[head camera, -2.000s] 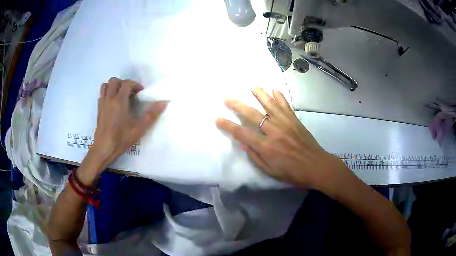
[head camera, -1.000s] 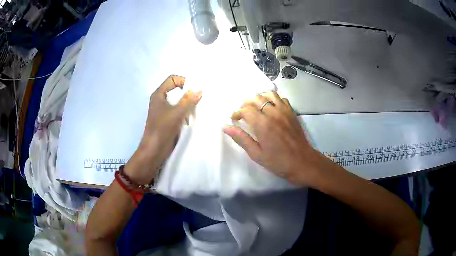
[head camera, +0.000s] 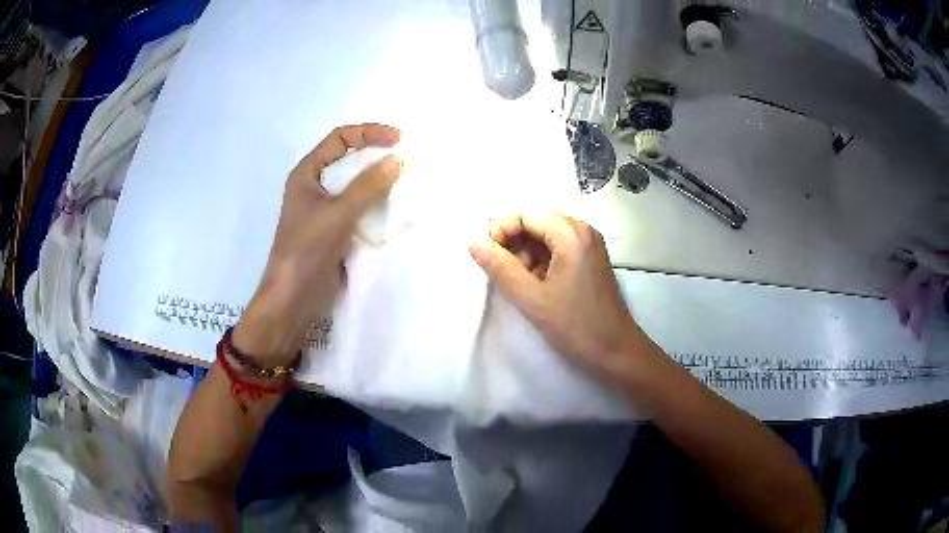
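Note:
A white fabric piece (head camera: 416, 323) lies over the front of the white table and hangs over its edge towards the lap. Strong glare hides its upper part. My left hand (head camera: 338, 203) is at the fabric's upper left, thumb and fingertips pinching its edge. My right hand (head camera: 557, 271) is at the fabric's right side, with thumb and index fingertip together on the cloth; the exact edge held is washed out. The thread snips (head camera: 692, 192) lie on the machine bed, right of the needle area.
The sewing machine's bed (head camera: 791, 198) fills the upper right. A lamp tube (head camera: 502, 52) hangs left of the needle area. A ruler (head camera: 801, 372) runs along the table's front. Bundled white cloth (head camera: 73, 260) lies off the table's left side; a pink scrap (head camera: 920, 300) is far right.
My left hand has come in from the left and closed on the fabric. My right hand has gone from spread flat to a pinch. The view has shifted slightly.

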